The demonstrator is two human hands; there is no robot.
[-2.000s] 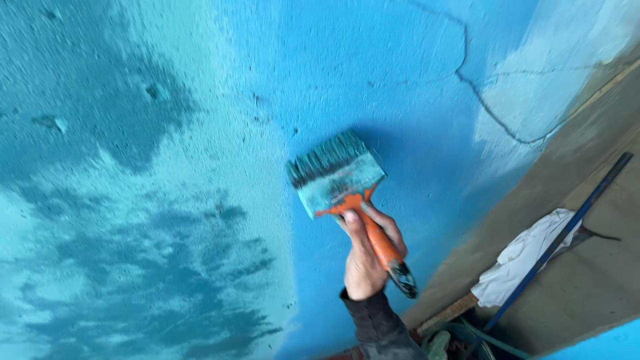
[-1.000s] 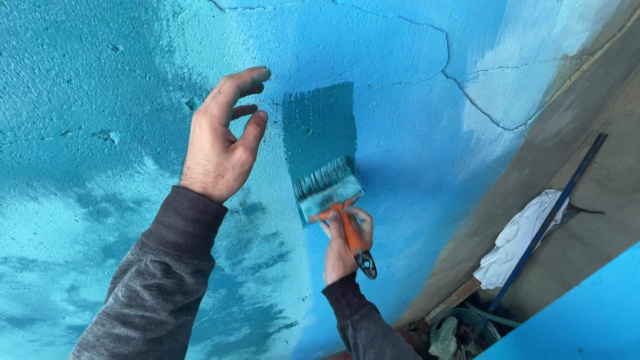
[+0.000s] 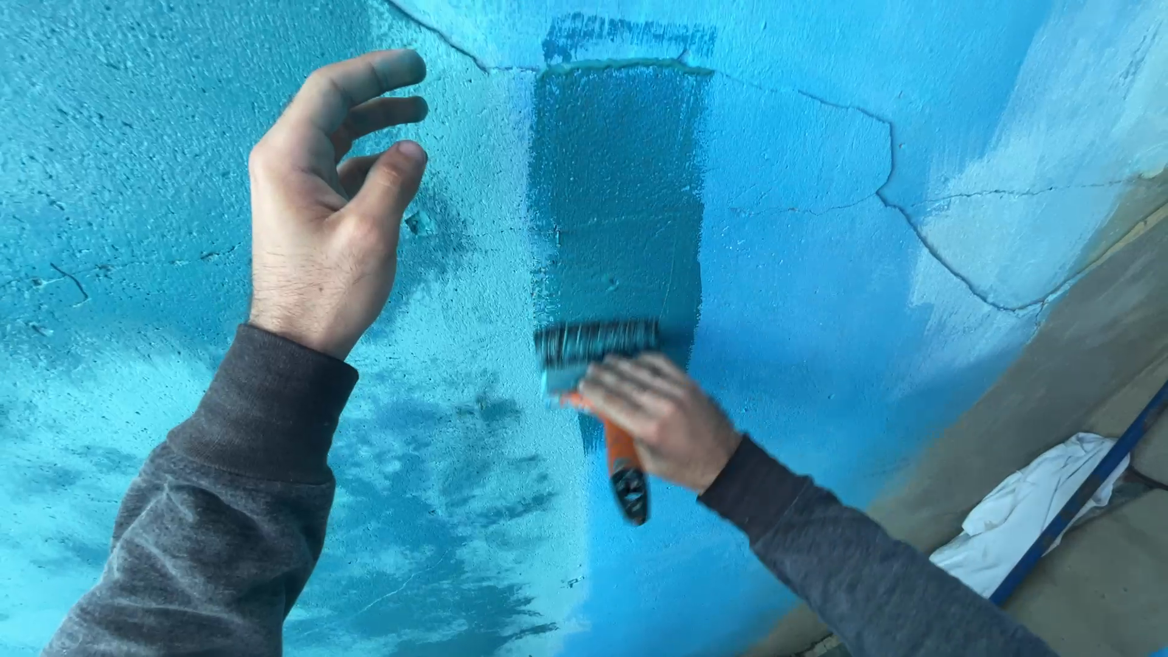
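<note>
My right hand (image 3: 662, 420) grips the orange handle of a wide paintbrush (image 3: 598, 365), whose dark bristles lie against a painted wall (image 3: 794, 301). The brush is slightly blurred. Above it runs an upright band of dark teal paint (image 3: 620, 201) over the bright blue, with a thick wet ridge along its top edge. My left hand (image 3: 328, 201) is raised in front of the wall at the left, fingers curled and apart, holding nothing. Turquoise and darker teal patches cover the wall's left side.
Thin cracks (image 3: 890, 164) cross the upper right of the wall. At the lower right, a white cloth (image 3: 1031, 502) lies on a grey-brown surface (image 3: 1095, 584), with a blue pole (image 3: 1086, 493) across it.
The dark teal band, absent two seconds ago, has grown longer since one second ago. My left hand came into view after the first frame. The brush remains in my right hand.
</note>
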